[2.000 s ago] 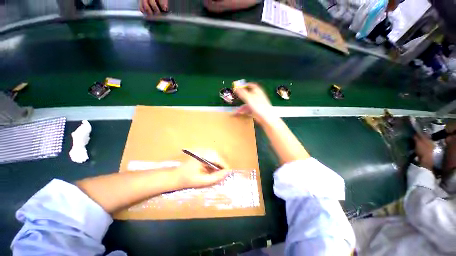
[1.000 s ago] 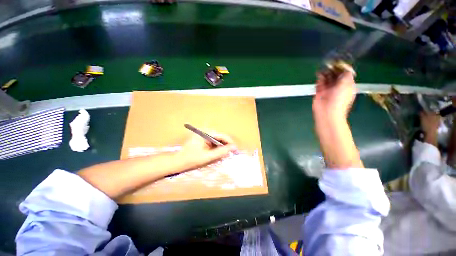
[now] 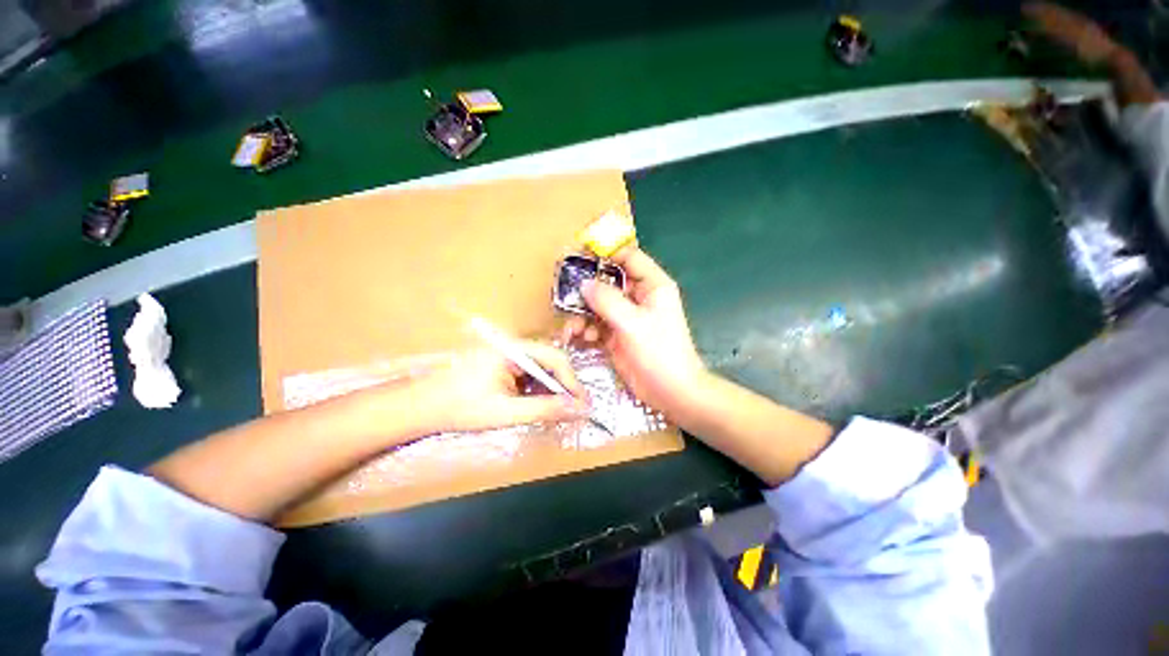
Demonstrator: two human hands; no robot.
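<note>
My left hand (image 3: 513, 385) holds the tweezers (image 3: 519, 356), pale in the glare, like a pen. Their tip points down at the right part of the clear release sheet (image 3: 436, 451), which has rows of small pale dots and lies on the cardboard sheet (image 3: 423, 256). My left forearm crosses over the release sheet and hides part of it. My right hand (image 3: 647, 327) holds a black device unit (image 3: 573, 285) between thumb and fingers, just above the cardboard's right part. The unit's open side shows, and a yellow and white battery (image 3: 608, 232) sticks out at its top.
Several device units with batteries, one here (image 3: 455, 128), lie on the green conveyor belt (image 3: 346, 90) beyond the pale rail (image 3: 718, 128). A crumpled tissue (image 3: 151, 352) and a dotted spare sheet (image 3: 58, 378) lie left. Another person's arm (image 3: 1090, 45) reaches in at upper right.
My right hand has brought a device unit from the belt side, at the right, back over the cardboard. My left hand stays over the release sheet with the tweezers. The view has shifted and tilted.
</note>
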